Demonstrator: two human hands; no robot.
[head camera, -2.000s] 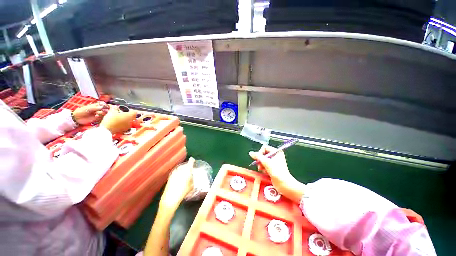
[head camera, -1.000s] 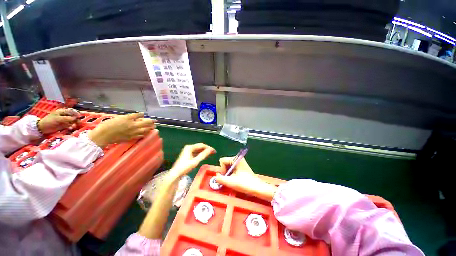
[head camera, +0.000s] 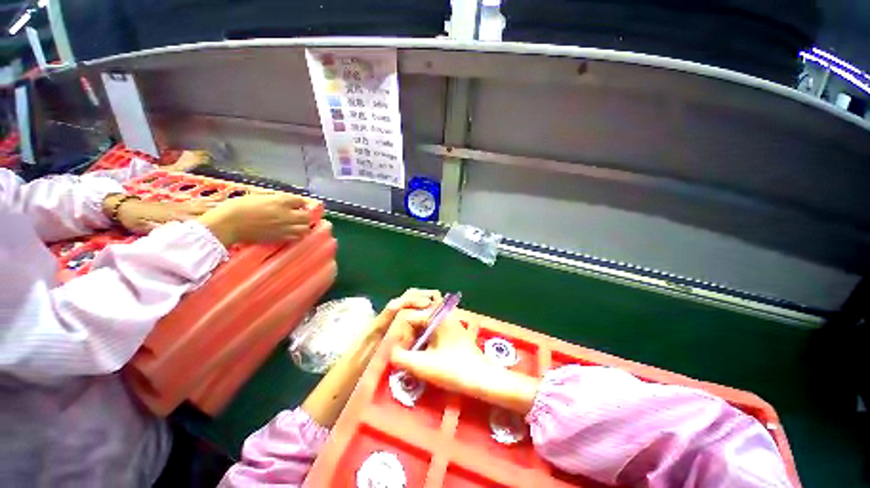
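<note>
An orange-red foam tray (head camera: 658, 376) lies in front of me with round white-silver units (head camera: 382, 471) in square pockets. My right hand (head camera: 453, 367) holds a slim purple-grey stick (head camera: 440, 320), pen or tweezers, over a pocket at the tray's left side, beside a round unit (head camera: 407, 386). My left hand (head camera: 405, 307) is at the tray's upper left corner, partly hidden behind my right hand; whether its fingers hold anything cannot be told. A crinkled clear bag (head camera: 333, 333) with pale contents lies left of the tray.
A co-worker in a pink smock (head camera: 91, 295) stands at left, hands on stacked red foam trays (head camera: 238, 310). A small clear bag (head camera: 472, 242), a blue clock (head camera: 423, 198) and a colour chart (head camera: 357, 116) are along the grey partition. Black equipment (head camera: 844, 353) is at right.
My left hand has moved from the crinkled bag to the tray's corner. My right hand with the stick has come down from behind the tray to its left pockets. The view has shifted.
</note>
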